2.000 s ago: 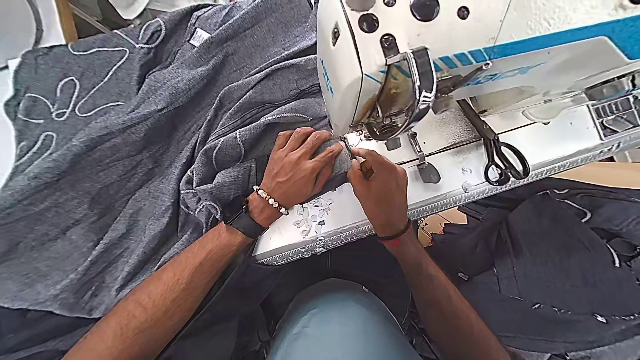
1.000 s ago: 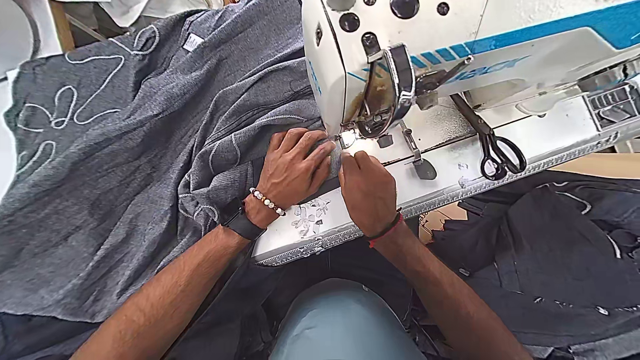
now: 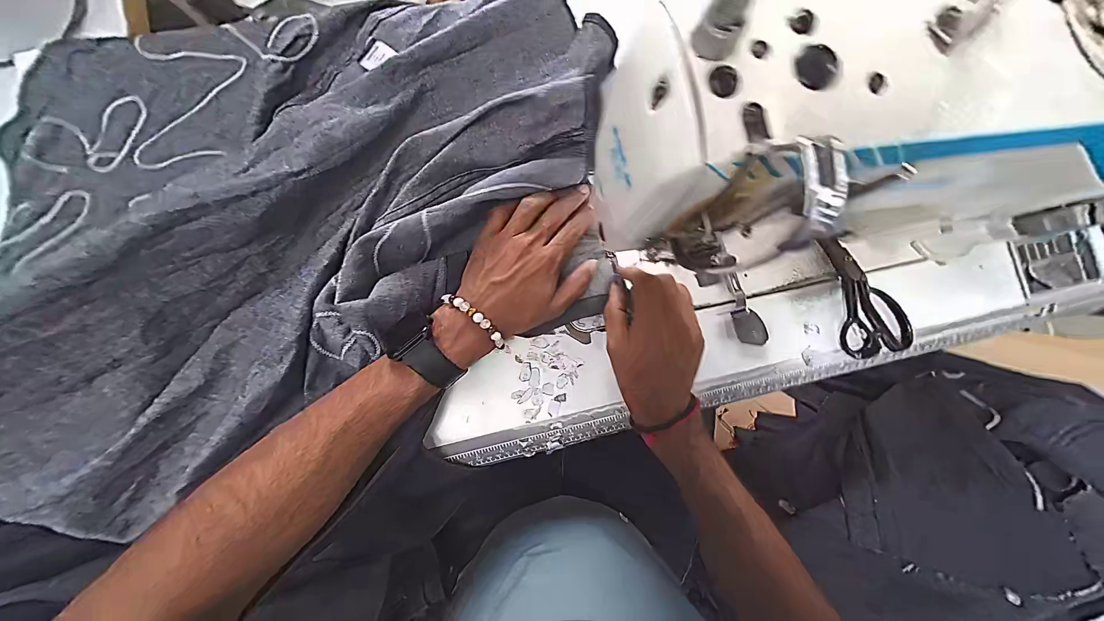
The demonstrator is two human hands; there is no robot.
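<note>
My left hand [image 3: 526,259] lies palm down on a dark grey garment [image 3: 259,224], its fingertips beside the head of a white and blue sewing machine [image 3: 655,121]. Close by on the right, my right hand [image 3: 655,345] has its fingers closed at the edge of the garment, and a small dark object shows between thumb and forefinger. Whether that is a tool or part of the cloth cannot be told. The presser foot area [image 3: 707,250] is just right of my hands. The garment spreads to the left, with loose white thread lines on it.
Black-handled scissors [image 3: 875,323] lie on the machine bed, right of a metal lever [image 3: 749,326]. Small scraps [image 3: 543,375] are scattered near the front edge, along which a measuring tape [image 3: 586,427] runs. Dark cloth [image 3: 931,483] is heaped at the lower right.
My hands and the garment edge have moved left, away from the presser foot. More of the garment shows beside the machine head.
</note>
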